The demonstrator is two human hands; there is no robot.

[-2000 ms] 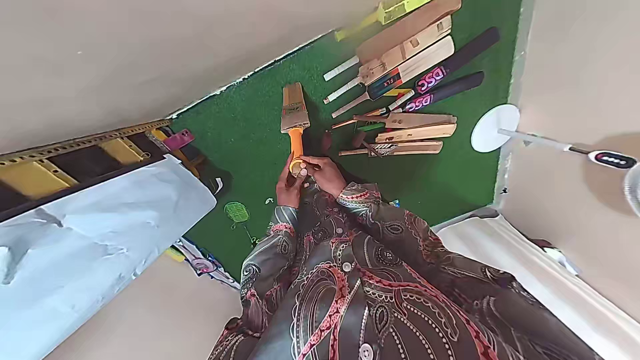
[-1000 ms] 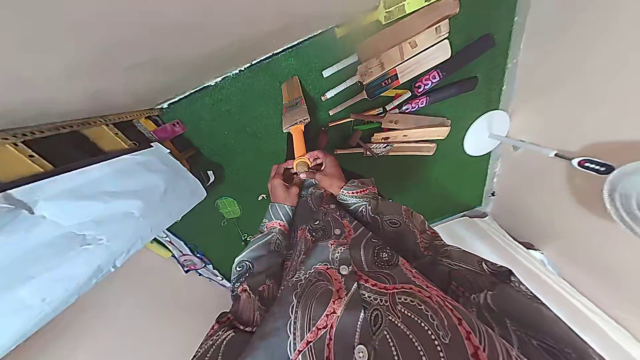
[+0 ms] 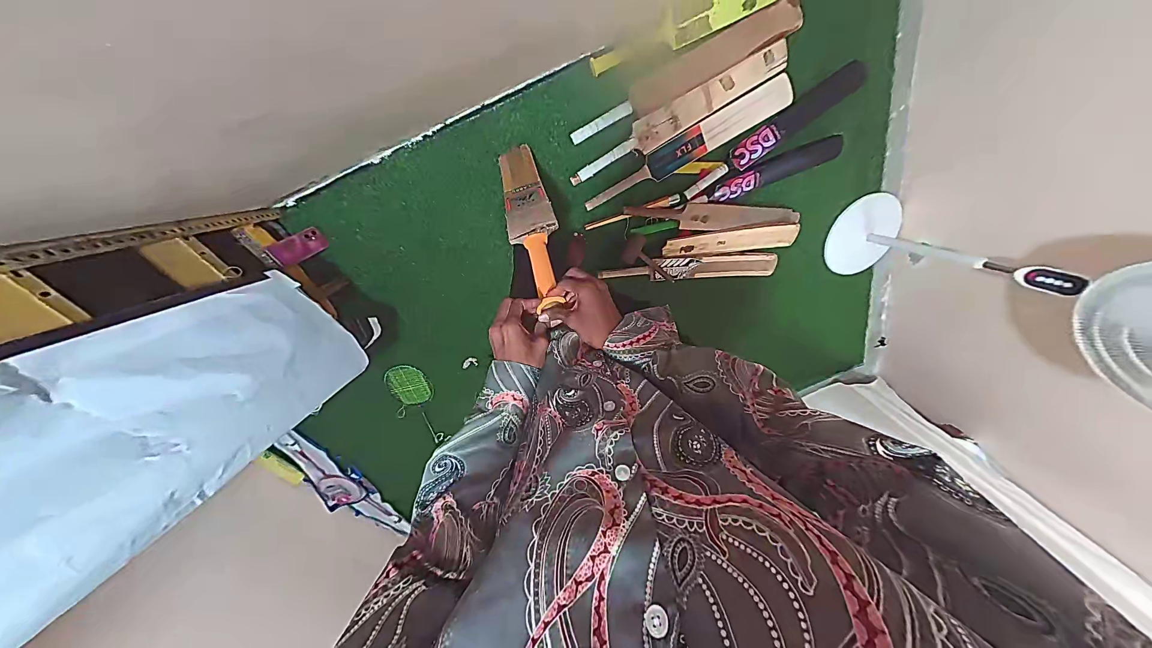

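A wooden cricket bat (image 3: 531,202) with an orange handle grip (image 3: 540,261) points away from me, its handle end close to my body. My left hand (image 3: 519,335) has its fingers bent at the left of the handle's end. My right hand (image 3: 587,308) closes around that end from the right. A yellow-orange ring of grip rubber (image 3: 554,304) shows between the hands. The fingertips partly hide the handle's end, so I cannot tell exactly how the left fingers touch it.
Several cricket bats (image 3: 747,216) lie fanned out on green carpet (image 3: 432,225) at the right. A pedestal fan (image 3: 981,256) stands at the far right. On the left are a yellow-and-black rack (image 3: 184,261), a pink phone (image 3: 300,246), a white-covered surface (image 3: 180,378) and a green racket (image 3: 409,385).
My hands stay at the handle's end. The right fingers have shifted a little around it, and the bat remains pointing away from me.
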